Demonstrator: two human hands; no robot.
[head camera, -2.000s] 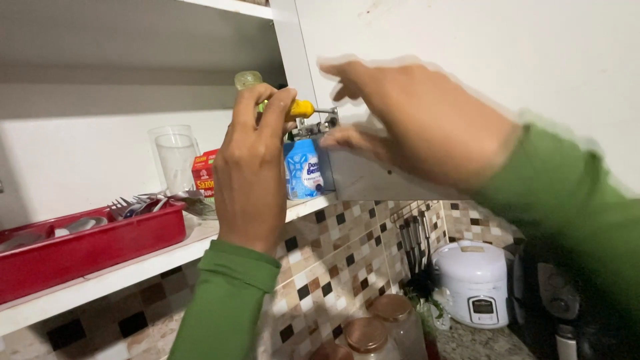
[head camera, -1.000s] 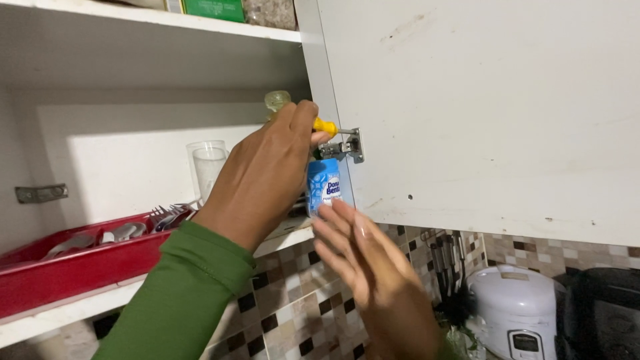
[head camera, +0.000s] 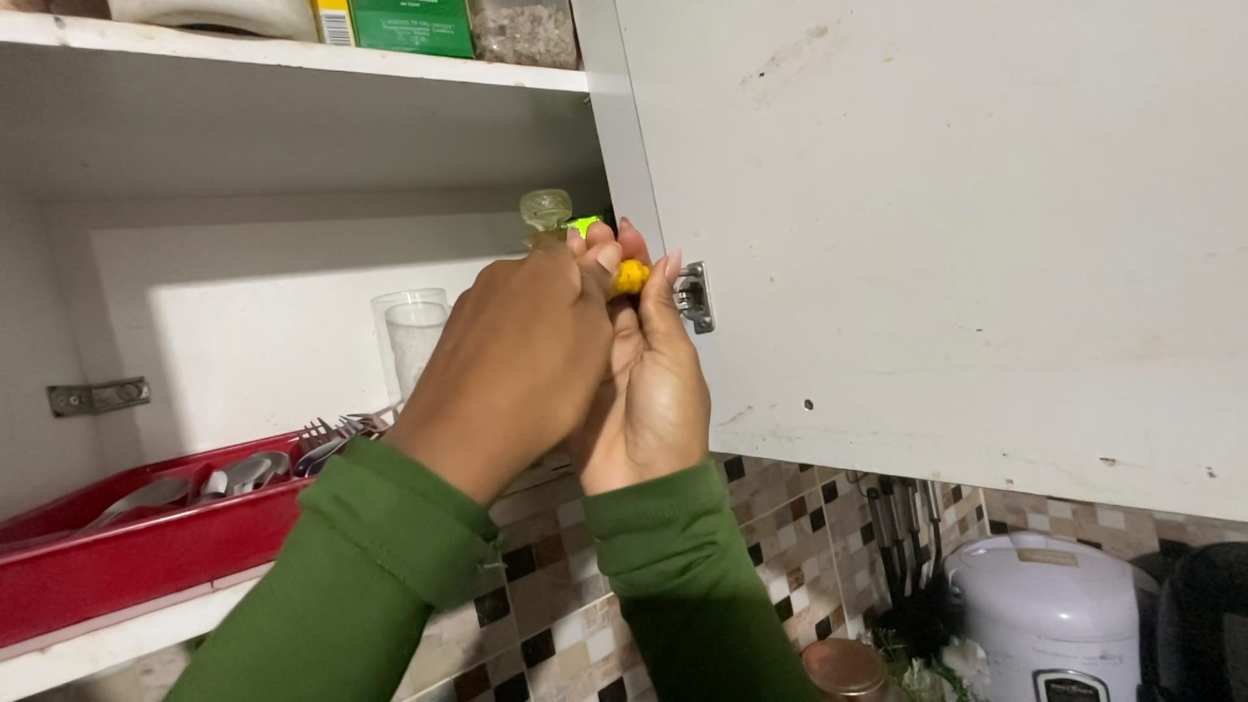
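Observation:
A screwdriver with a yellow handle (head camera: 631, 278) is gripped in my left hand (head camera: 517, 351), close to the metal cabinet hinge (head camera: 695, 297) on the inner face of the white cabinet door (head camera: 936, 234). My right hand (head camera: 653, 390) is raised just beside it, its thumb and fingers around the front of the handle near the hinge. The shaft is mostly hidden by the fingers, so I cannot tell whether its tip touches a screw. Part of the hinge lies behind my right thumb.
On the lower shelf are a red cutlery tray (head camera: 146, 556), clear glasses (head camera: 414, 336) and a glass bottle (head camera: 546, 210). A metal hinge plate (head camera: 99, 397) is on the left cabinet wall. Boxes (head camera: 411, 27) stand on the upper shelf. Below the door are hanging utensils (head camera: 902, 531) and a white rice cooker (head camera: 1053, 614).
My right hand has moved up from below the hinge to the screwdriver handle beside my left hand. The blue package seen earlier is now hidden behind my hands.

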